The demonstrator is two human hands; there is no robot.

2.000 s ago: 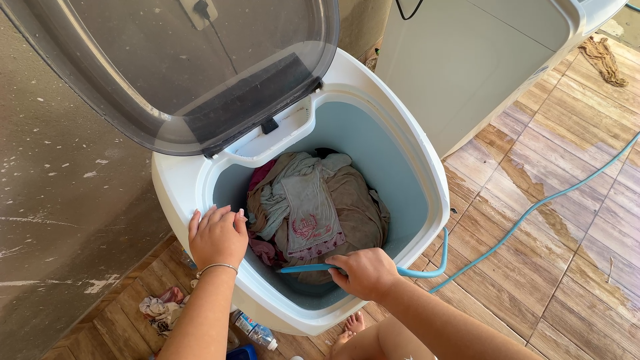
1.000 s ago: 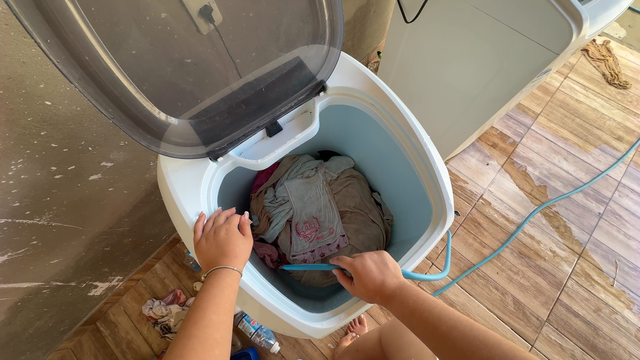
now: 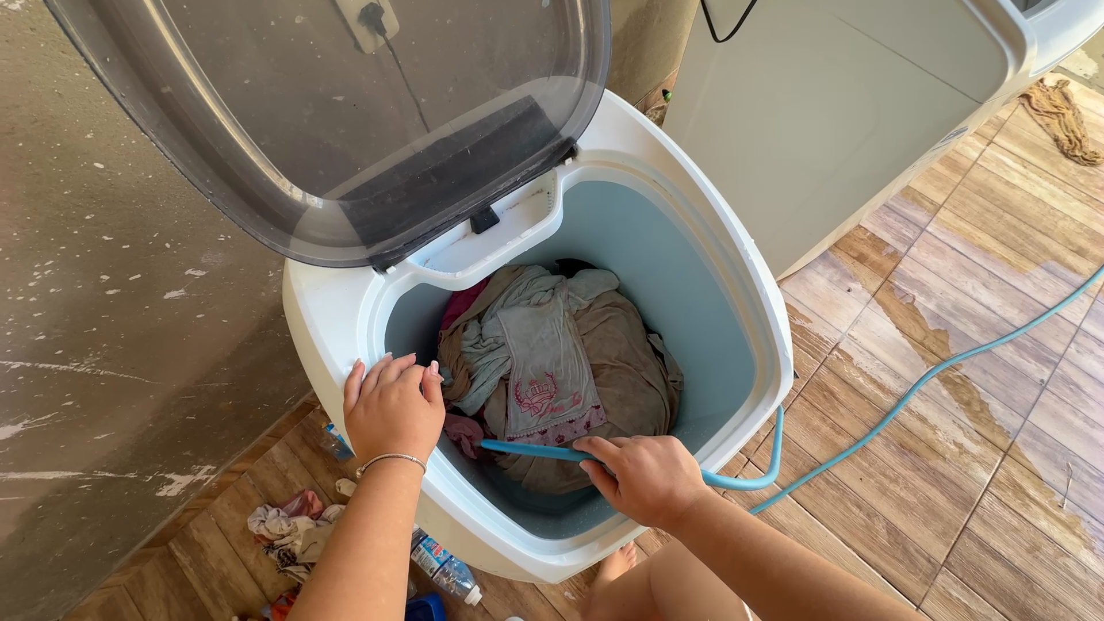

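My right hand (image 3: 647, 474) grips a light blue hose (image 3: 535, 449) over the near rim of a white top-loading washing machine (image 3: 759, 293). The hose's end points left inside the blue-grey tub (image 3: 690, 267). A heap of brown, grey-green and pink laundry (image 3: 621, 345) lies in the tub, with a light embroidered cloth (image 3: 548, 371) on top. My left hand (image 3: 395, 407) rests on the machine's left rim, its fingers slightly apart, holding nothing. The smoky see-through lid (image 3: 345, 112) stands raised behind the tub. Whether water runs from the hose cannot be told.
Another white appliance (image 3: 828, 112) stands at the back right. The hose trails across the wet wood-look tile floor (image 3: 862, 431). A brown cloth (image 3: 1059, 121) lies far right. Crumpled clothes (image 3: 297, 526) and a plastic bottle (image 3: 444, 565) lie at lower left. A stained wall (image 3: 129, 259) borders the left.
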